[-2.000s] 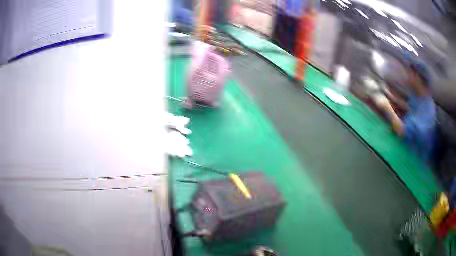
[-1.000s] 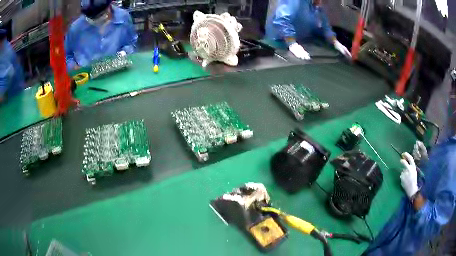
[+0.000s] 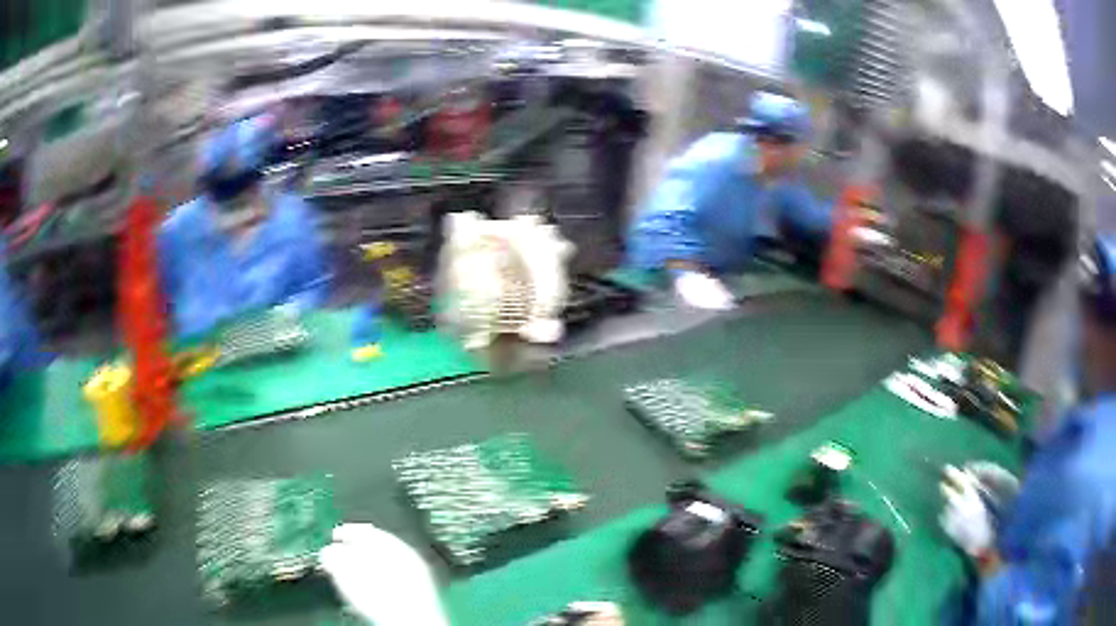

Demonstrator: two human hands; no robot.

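Note:
Several green circuit boards with dense silvery parts lie on the dark belt. A white-gloved hand, seemingly my left hand (image 3: 382, 580), reaches in from the bottom edge, left of centre. Its fingertips are at the right edge of one board (image 3: 260, 533). It is blurred, so I cannot tell whether the fingers grip the board. Another board (image 3: 490, 492) lies to the right of the hand, and a third (image 3: 693, 412) lies farther right. My right hand is not in view.
Black fans (image 3: 693, 550) stand on the green mat at lower right. The whitish top of a stand (image 3: 585, 614) is cut off below. A worker in blue (image 3: 1062, 514) is at the right edge. Others sit across the belt (image 3: 575, 410), beside a cream fan (image 3: 504, 279) and red posts (image 3: 145, 320).
The view has swung from a white panel to the belt, then tilted up, so the boards sit lower. The gloved hand has come in from the bottom; the yellow-handled iron has left view.

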